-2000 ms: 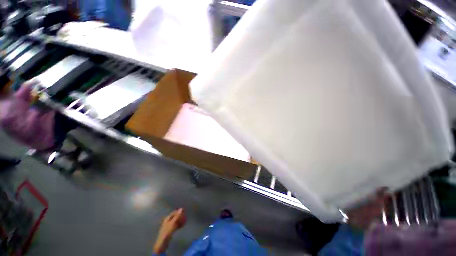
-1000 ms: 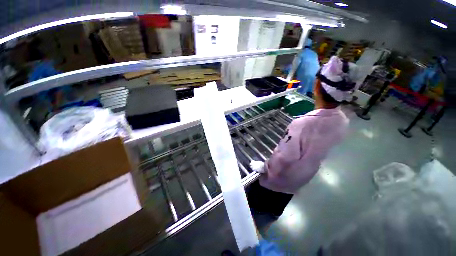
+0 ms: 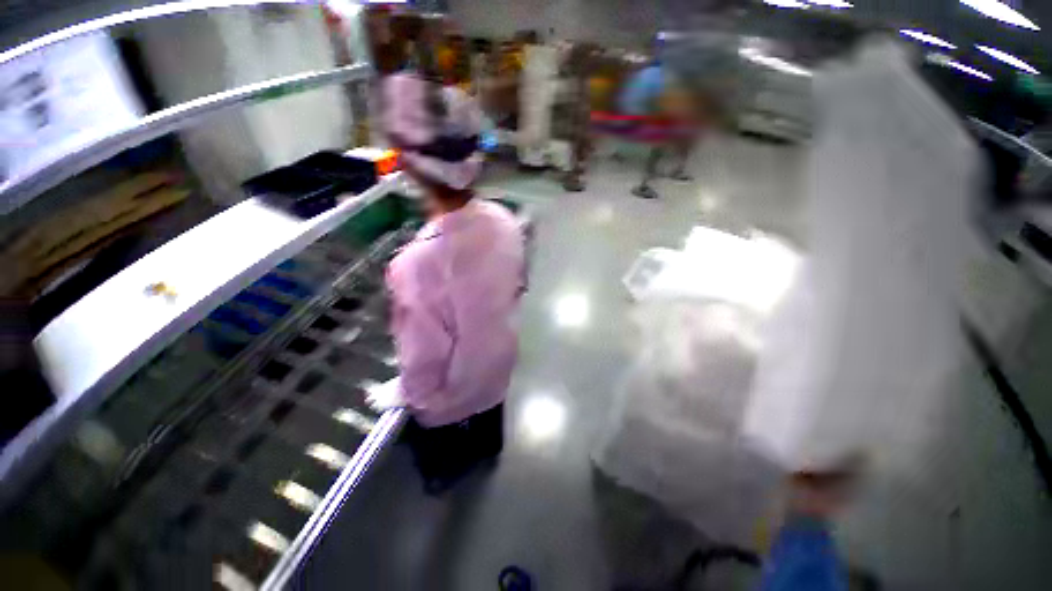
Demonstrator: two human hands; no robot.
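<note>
A thick white foam slab (image 3: 883,254) stands upright at the right of the view, blurred by motion. My right hand (image 3: 825,487), at the end of a blue sleeve, grips its lower end. The fingers are blurred and partly hidden against the slab. My left hand is out of the picture.
A person in a pink coat (image 3: 456,312) stands at the roller conveyor (image 3: 306,496). The white bench (image 3: 190,277) holds black trays (image 3: 312,179) and a tiny yellow and dark item (image 3: 159,291). Cloudy white bags (image 3: 692,381) lie heaped on the floor side.
The view has swung right; the open carton and black block have left the picture. The foam slab in my right hand has moved from over the conveyor to the floor side.
</note>
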